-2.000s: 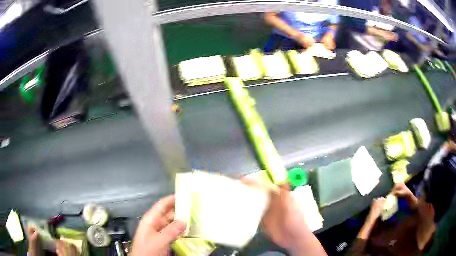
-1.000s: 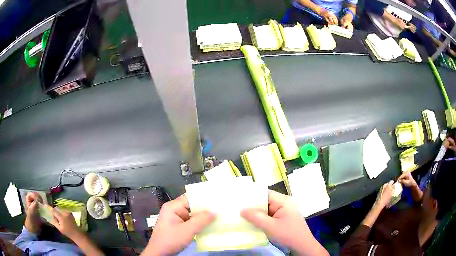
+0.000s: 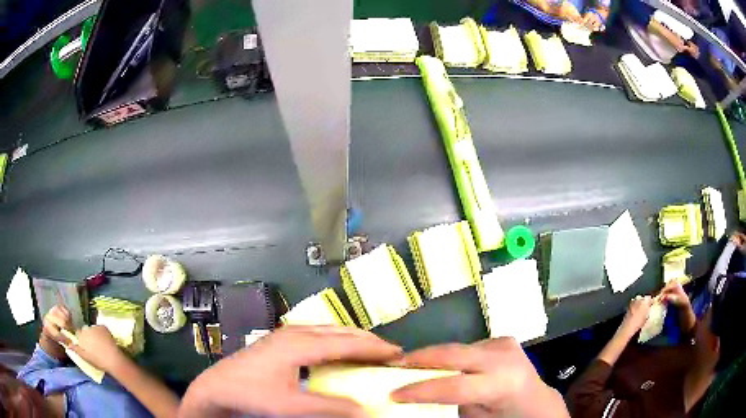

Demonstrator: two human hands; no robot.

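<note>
A pale yellow folded piece (image 3: 384, 382) is held low at the bottom centre, seen nearly edge-on. My left hand (image 3: 286, 371) grips it from the left and my right hand (image 3: 483, 371) from the right, with the fingers of both hands over its top. The hands hide part of it, and its lower part is near the picture's bottom edge. Stacks of folded pieces (image 3: 380, 286) with yellow-green edges stand in a row just beyond my hands. A loose white sheet stack (image 3: 514, 300) lies at the right end of the row.
A long yellow-green roll (image 3: 462, 155) lies across the belt (image 3: 204, 180), with a green ring (image 3: 520, 242) by its end. A translucent board (image 3: 577, 261) is right. Tape rolls (image 3: 164, 274) and a black box (image 3: 245, 312) are left. A grey post (image 3: 315, 122) rises centre. People work at both sides and opposite.
Both hands have moved lower and closer around the piece, which was broad and flat-faced before and now shows as a narrow band. The view has shifted, showing more of the stacks.
</note>
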